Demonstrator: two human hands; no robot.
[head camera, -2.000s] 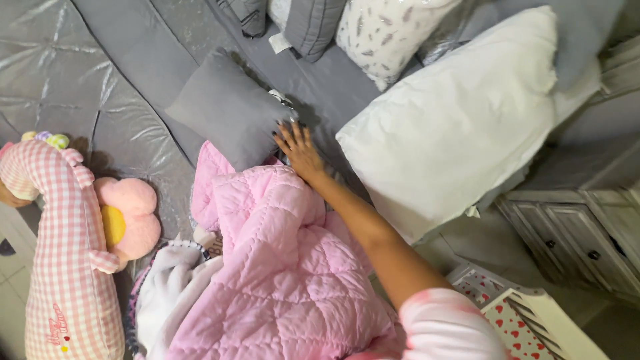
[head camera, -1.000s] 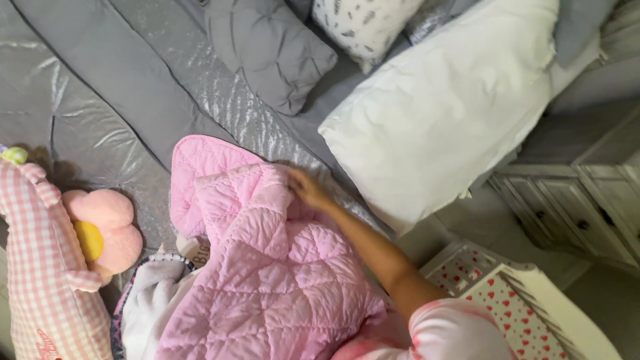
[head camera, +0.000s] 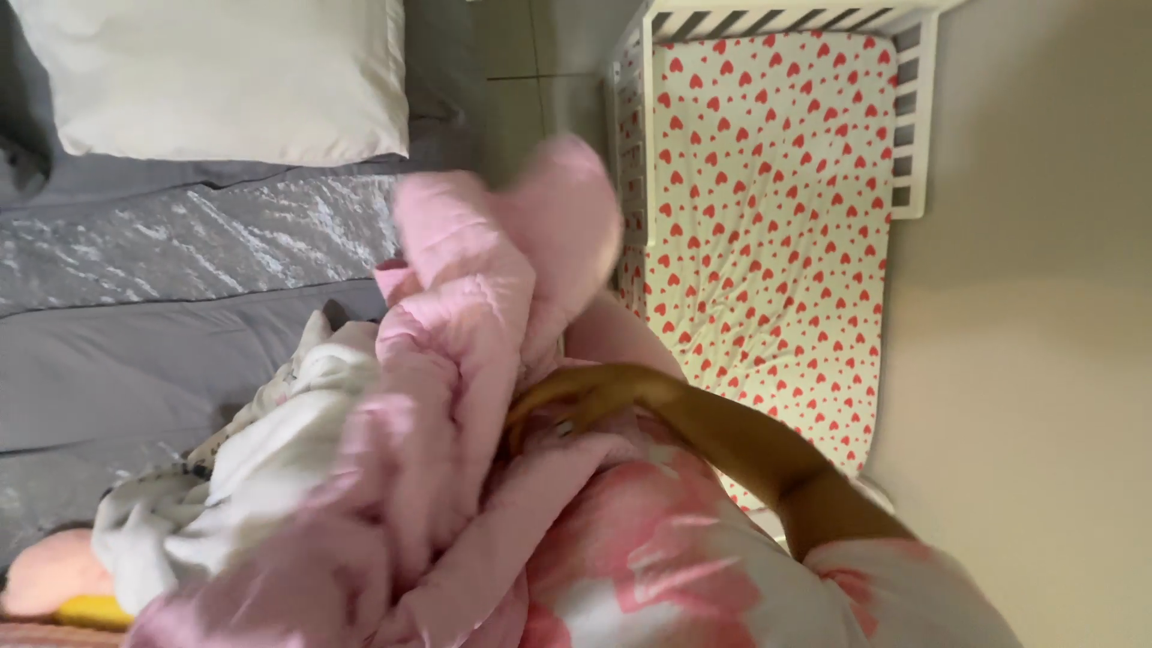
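Observation:
A pink quilted blanket (head camera: 459, 315) is bunched up in front of my body, its upper folds blurred. My right hand (head camera: 585, 396) is pressed into the blanket at my chest, with its fingers partly hidden in the folds; whether it grips the cloth is unclear. The blanket covers the place where my left hand might be, and no part of that hand shows. White fleecy cloth (head camera: 279, 441) lies on the bed just left of the blanket. Part of the pink flower cushion (head camera: 58, 571) with its yellow centre shows at the lower left.
The bed with grey bedding (head camera: 180, 360) fills the left side, with a large white pillow (head camera: 225, 81) at its top. Right of the blanket stands a small white slatted bed with a heart-print sheet (head camera: 765, 225). A plain wall (head camera: 1026, 315) borders it. Floor tiles (head camera: 513, 99) show between the beds.
The pink blanket has been lifted off the grey bed and gathered against my body. My right hand has drawn back from the bed to my chest. The view has swung right.

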